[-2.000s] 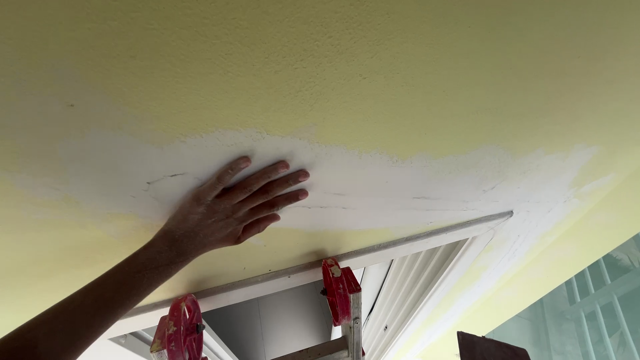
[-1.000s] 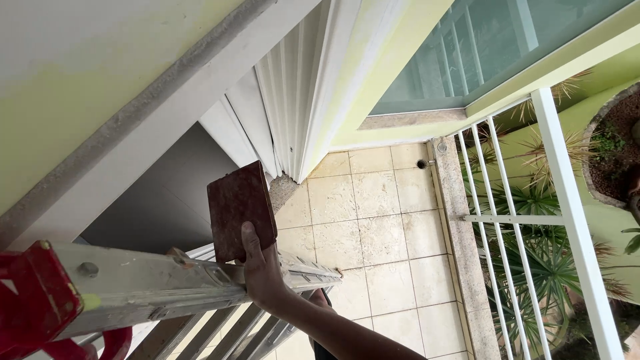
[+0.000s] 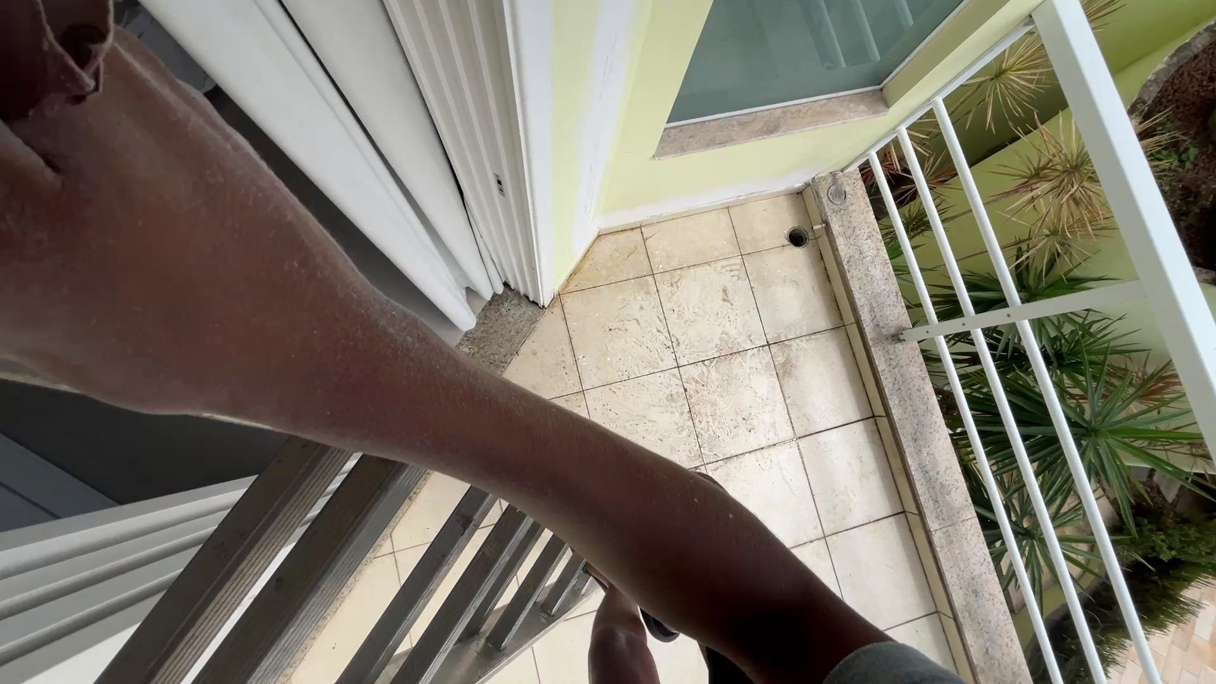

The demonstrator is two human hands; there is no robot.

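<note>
My right arm crosses the view from the lower right to the upper left. My right hand (image 3: 85,190) is very close to the camera and cut off by the left edge. It grips a dark reddish-brown piece (image 3: 47,52), apparently folded sandpaper, of which only a part shows; the fingers are mostly hidden. Below the forearm are the metal steps of a ladder (image 3: 271,570). Part of a bare foot (image 3: 619,641) shows at the bottom edge. My left hand is out of view.
White folding door panels (image 3: 446,123) stand at the upper left, beside a pale yellow wall (image 3: 722,176) with a window (image 3: 807,57). Far below lies a tiled floor (image 3: 712,313) with a drain hole (image 3: 797,237). A white railing (image 3: 1007,285) borders plants at the right.
The left hand, earlier flat on the white-patched yellow surface, is out of view. The right hand, which held the brown piece over the ladder, has moved up and left, close to the camera.
</note>
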